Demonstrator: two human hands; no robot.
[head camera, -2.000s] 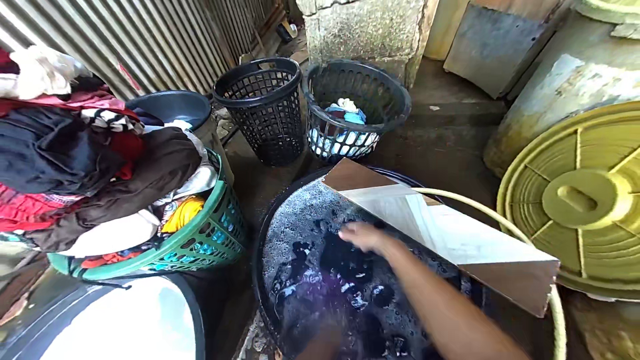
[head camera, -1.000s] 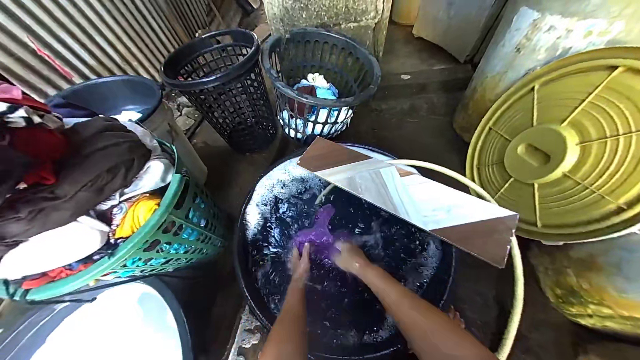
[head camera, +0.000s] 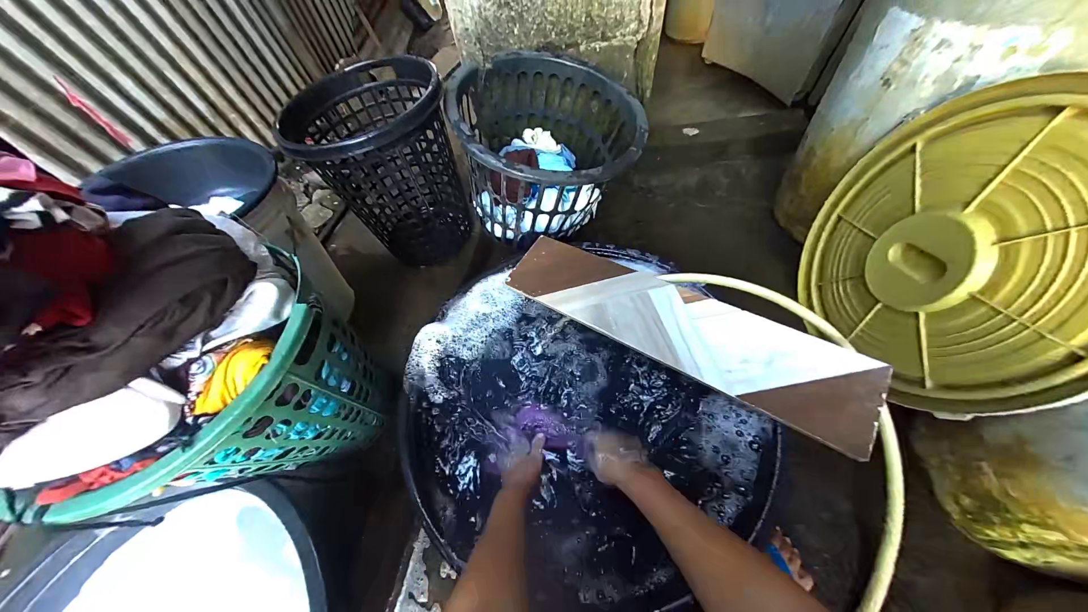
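Observation:
A large black tub (head camera: 410, 476) holds dark water with white suds. Both hands are at the water near its middle, on a wet purple cloth (head camera: 544, 425) that is partly under the surface. My left hand (head camera: 523, 463) grips the cloth's near left part, thumb on top. My right hand (head camera: 616, 455), blurred by motion, is at the cloth's right side; its fingers are partly hidden by water. A board with brown and white pattern (head camera: 714, 340) lies slantwise across the tub's far right rim, and a pale yellow hose (head camera: 892, 501) curves over and around it.
At left, a green basket (head camera: 297, 340) is heaped with clothes beside a dark basin (head camera: 187, 161). Farther back stand a black basket (head camera: 374, 153) and a grey basket (head camera: 544, 161) with some clothes. A yellow round lid (head camera: 943, 255) leans at right. A white-filled container (head camera: 297, 535) is at lower left.
Two seconds ago one hand was clearly seen over the tub; now both are on the purple cloth. Since one second ago the cloth has gone lower, partly into the water.

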